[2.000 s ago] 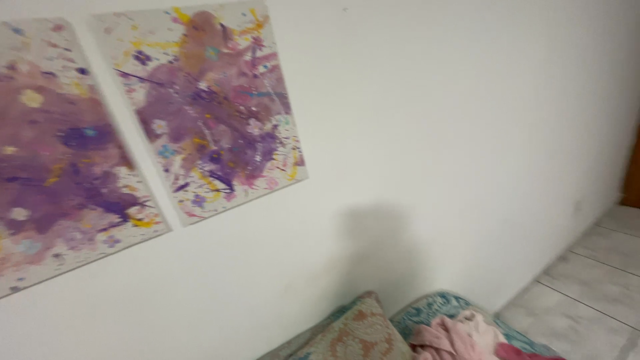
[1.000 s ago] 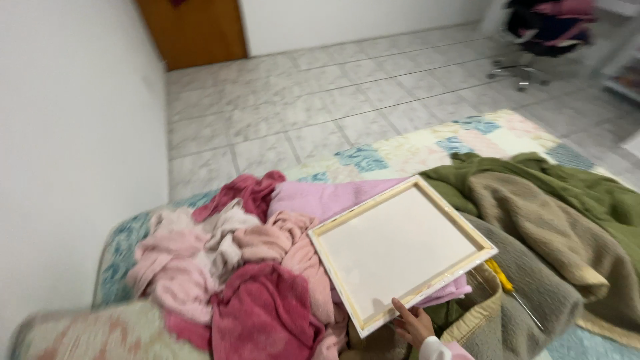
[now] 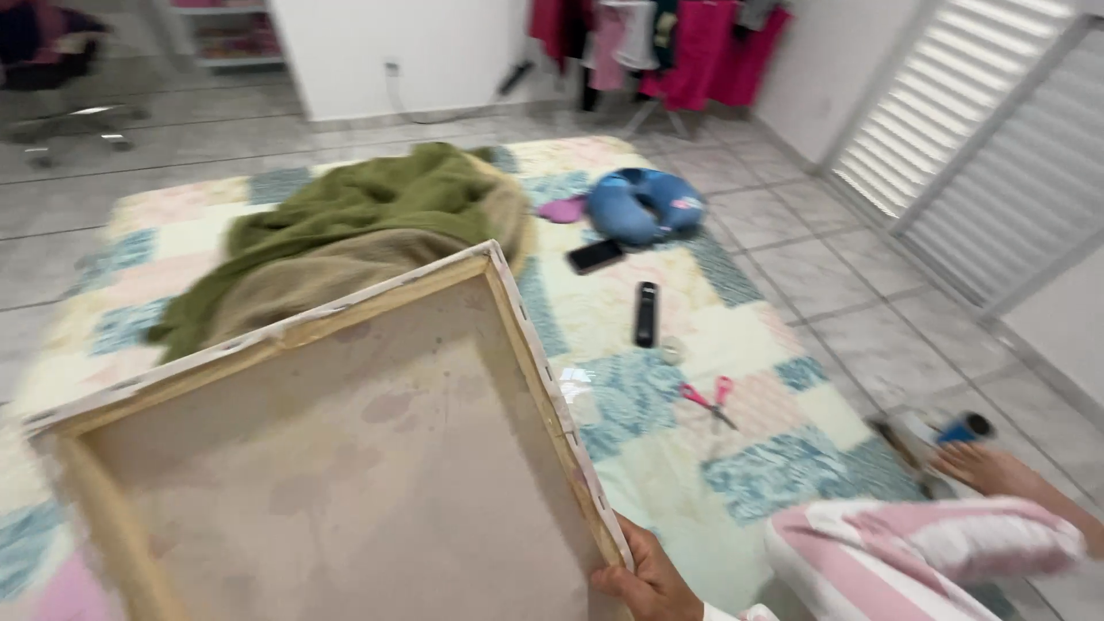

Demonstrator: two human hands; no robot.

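Note:
My left hand [image 3: 651, 578] grips the right edge of a stretched canvas [image 3: 319, 466], its back and wooden stretcher bars facing me, at the lower left. At the far right my right hand [image 3: 983, 466] is by a blue cylinder with a dark end [image 3: 964, 428]; blur hides whether the fingers hold it. A pink and white striped sleeve [image 3: 914, 539] lies below that hand. On the bed, right of the canvas, are pink-handled scissors [image 3: 711, 404], a small pale round object [image 3: 672, 349], a black oblong device [image 3: 646, 315] and a dark phone [image 3: 595, 256].
A patchwork bedspread [image 3: 750, 332] covers the bed. A green blanket [image 3: 371, 198] lies behind the canvas. A blue neck pillow [image 3: 642, 205] rests at the bed's far right corner. Clothes hang on a rack [image 3: 681, 52] beyond; a wheeled chair [image 3: 52, 69] stands at the back left.
The view has swung from the wall paintings across the bed. A second ago the canvas lay over the piled cloths with one hand at its edge; now it is nearer and lower left. The right hand has come into view.

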